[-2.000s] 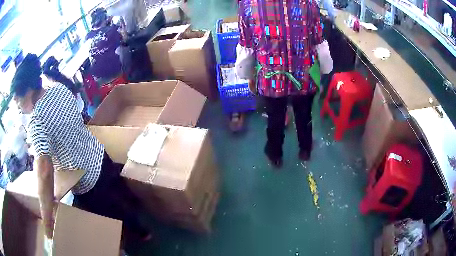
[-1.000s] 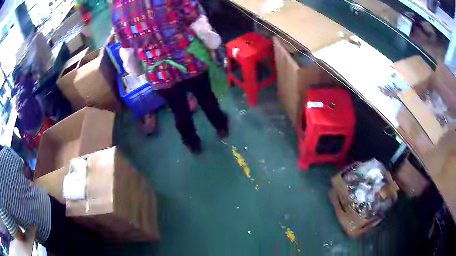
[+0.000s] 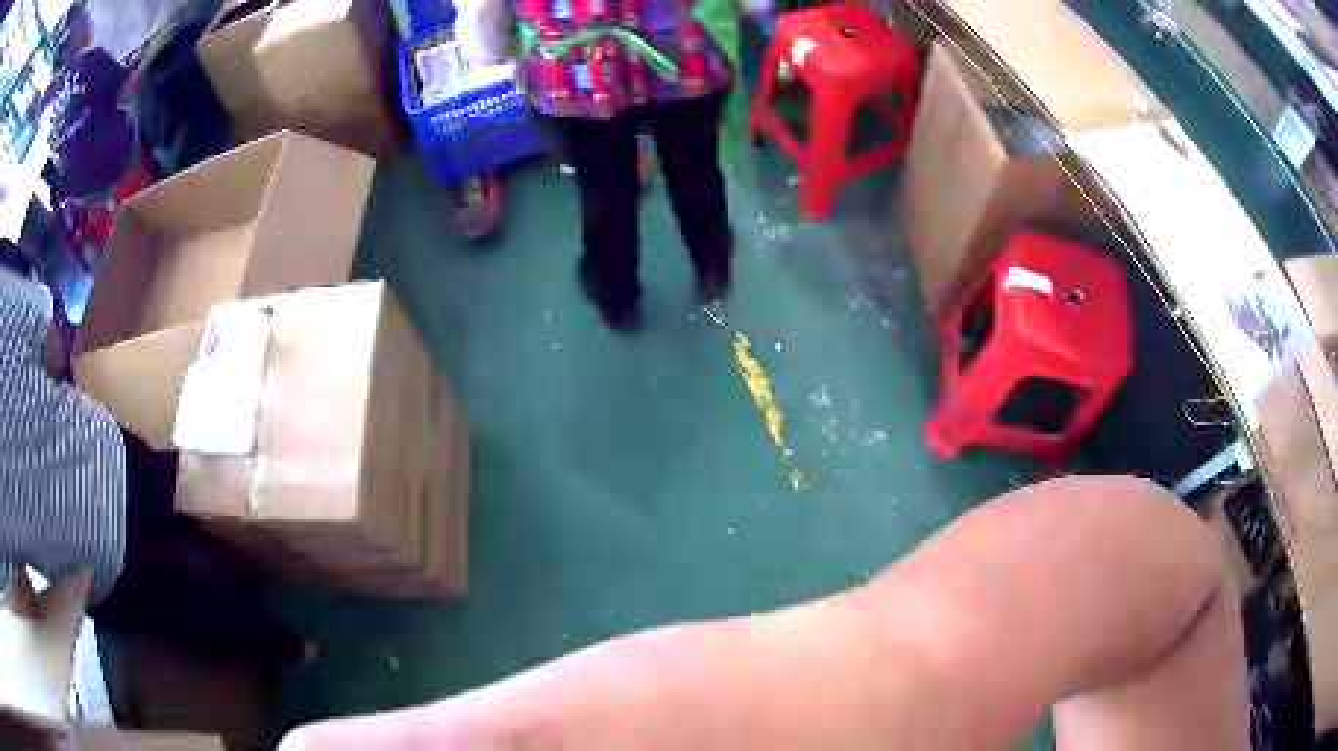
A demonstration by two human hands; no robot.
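A bare bent arm, which looks like my right arm, crosses the bottom of the view, with its elbow at the right and its forearm reaching to the lower left. No right hand can be made out at its end, and my left hand is not in the picture. Ahead on the left stands a closed, taped brown carton (image 3: 316,389) on other cartons, with a whitish packet (image 3: 223,385) on top. Behind it is an open, empty-looking carton (image 3: 308,220).
A person in a checked top (image 3: 653,184) stands ahead beside a blue crate (image 3: 477,121). A striped sleeve or top (image 3: 56,455) shows at the left edge. Two red stools (image 3: 844,66) and a cardboard sheet (image 3: 947,184) stand along the bench (image 3: 1196,220) at right. The floor is green.
The view has swung right, then tilted down. The bare arm has come in across the bottom. The small carton of parts at lower right is no longer visible.
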